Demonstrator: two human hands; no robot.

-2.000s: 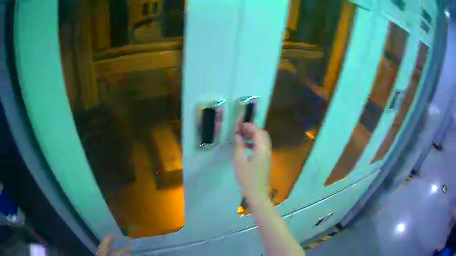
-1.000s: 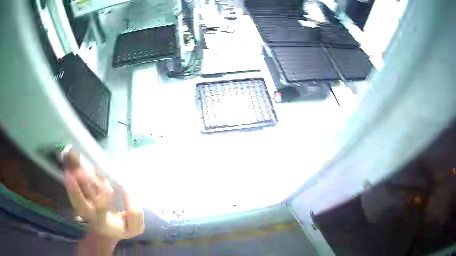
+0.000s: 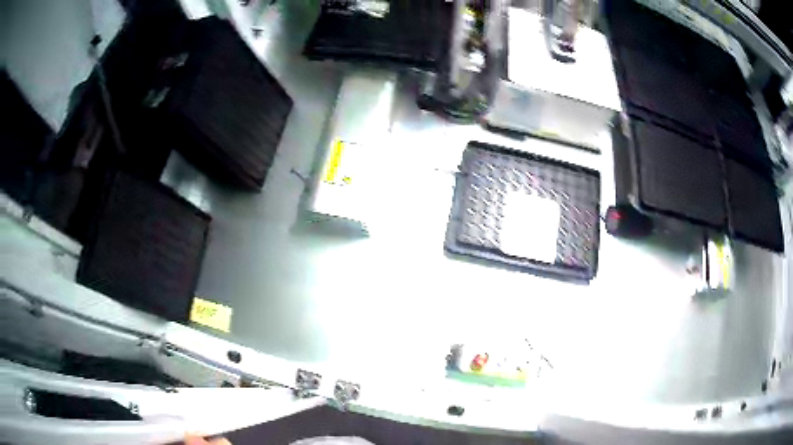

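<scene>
A black pocketed tray point(image 3: 484, 202) with a white square in its middle lies flat on the bright metal deck point(image 3: 391, 300). An opened pale machine door point(image 3: 200, 413) with a dark recessed latch point(image 3: 83, 405) crosses the lower left. Only a small piece of a hand, seemingly my left hand point(image 3: 206, 440), shows at the bottom edge below this door; its fingers and any hold are cut off. My right hand is out of the picture.
A tray stack point(image 3: 228, 109) and a separate black tray point(image 3: 148, 248) stand at left. A long silver box point(image 3: 355, 143) lies behind. More black trays point(image 3: 683, 169) are at right. A small green-yellow button panel point(image 3: 491, 365) and door catches point(image 3: 326, 385) are near the front.
The closed amber-windowed doors have given way to an open view inside. The view has moved closer over the deck. The hand has gone from the left door edge to the bottom edge.
</scene>
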